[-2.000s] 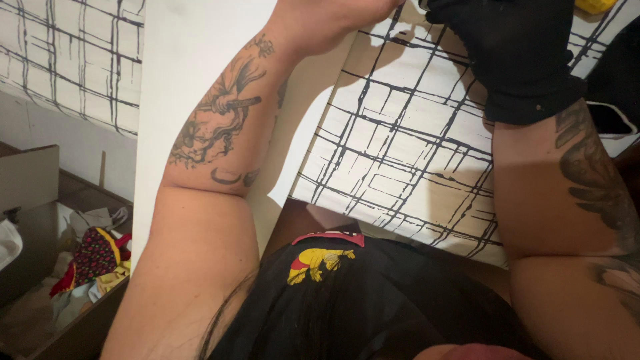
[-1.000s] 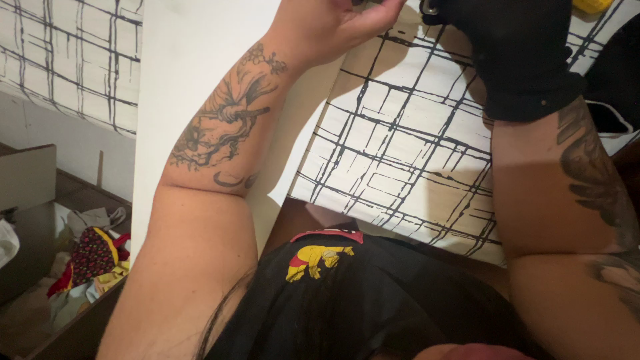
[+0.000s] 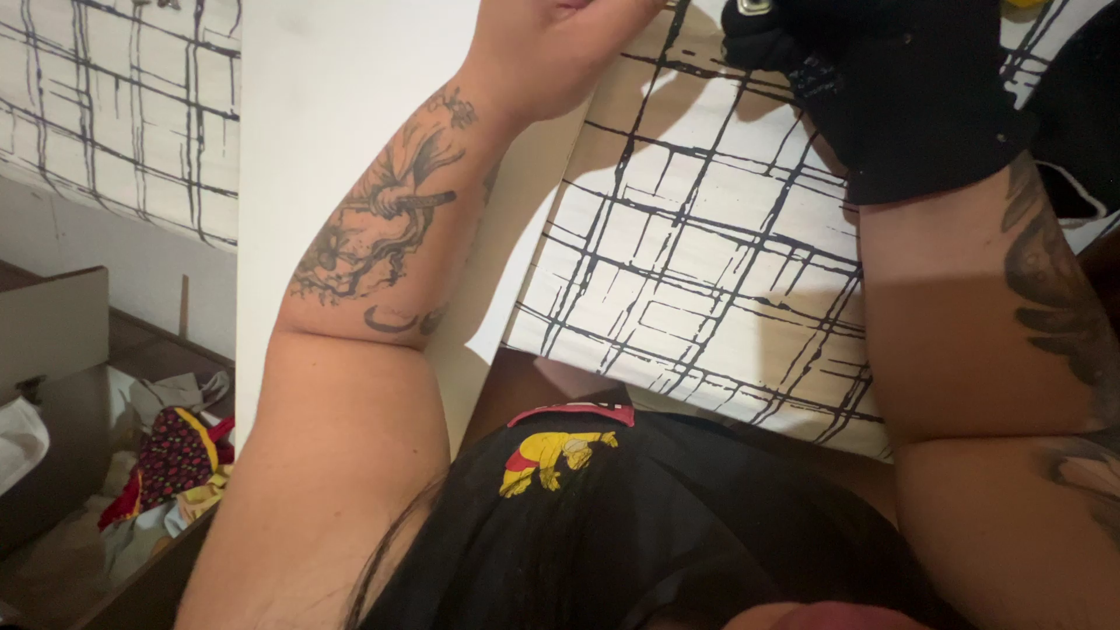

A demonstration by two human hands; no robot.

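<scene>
My bare left hand (image 3: pixel 569 48) is at the top middle of the head view, its fingers cut off by the upper edge. My right hand (image 3: pixel 875 79) wears a black glove at the top right, over a white surface with black crossing lines (image 3: pixel 700 227). A small metal piece (image 3: pixel 752 7) shows by the gloved fingers at the upper edge; whether they grip it, I cannot tell. What either hand holds is out of sight.
A pale board (image 3: pixel 289 157) lies under my left forearm. At the lower left stands an open drawer or box (image 3: pixel 52 306) with crumpled cloths, among them a dark patterned cloth with yellow trim (image 3: pixel 175 459). Black cloth (image 3: pixel 1081 105) lies at the right edge.
My left hand moved slightly down into view between two seconds and one second ago. The gloved right hand shows little change.
</scene>
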